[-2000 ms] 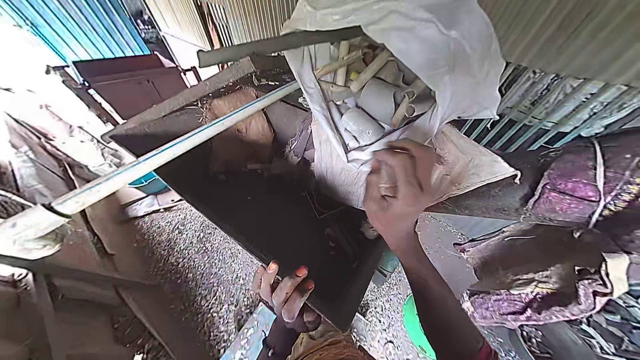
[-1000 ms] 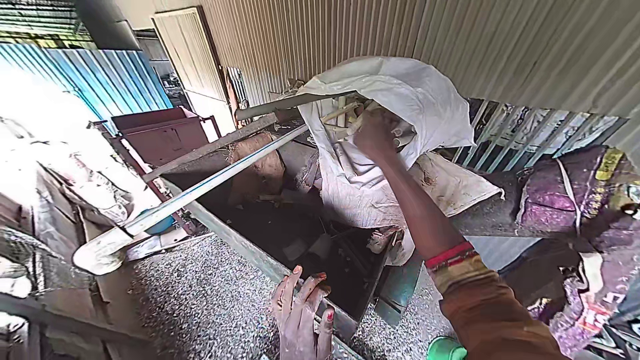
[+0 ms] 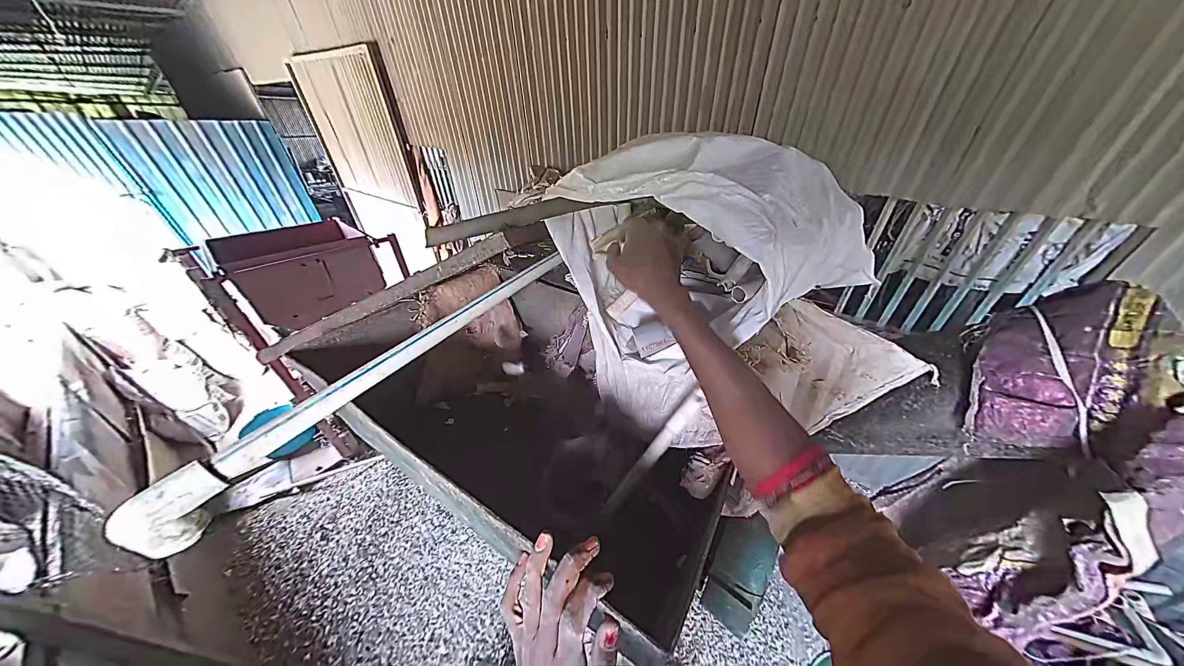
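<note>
My right hand (image 3: 650, 257) reaches into the mouth of a white woven sack (image 3: 777, 203); its fingertips are partly hidden, so what they grip cannot be told. Pale pipe pieces (image 3: 731, 277) lie in the sack below and beside that hand. The sack leans in a dark metal trough (image 3: 444, 499). Over the trough's near rim rests my left hand (image 3: 558, 606), fingers spread, holding nothing. A blurred pale rod-like piece (image 3: 650, 450) is in the trough, just below the sack.
A long white pipe (image 3: 388, 363) crosses the trough's left side beside a wooden bar (image 3: 388, 296). Behind stands a corrugated metal wall (image 3: 592, 83). Purple sacks (image 3: 1041, 370) lie at right, a maroon metal box (image 3: 301, 273) stands at left, gravel (image 3: 342, 555) below.
Two seconds ago my right hand was in front of the sack; it has since moved into the sack's mouth. The pale rod-like piece now shows in the trough. The view has shifted.
</note>
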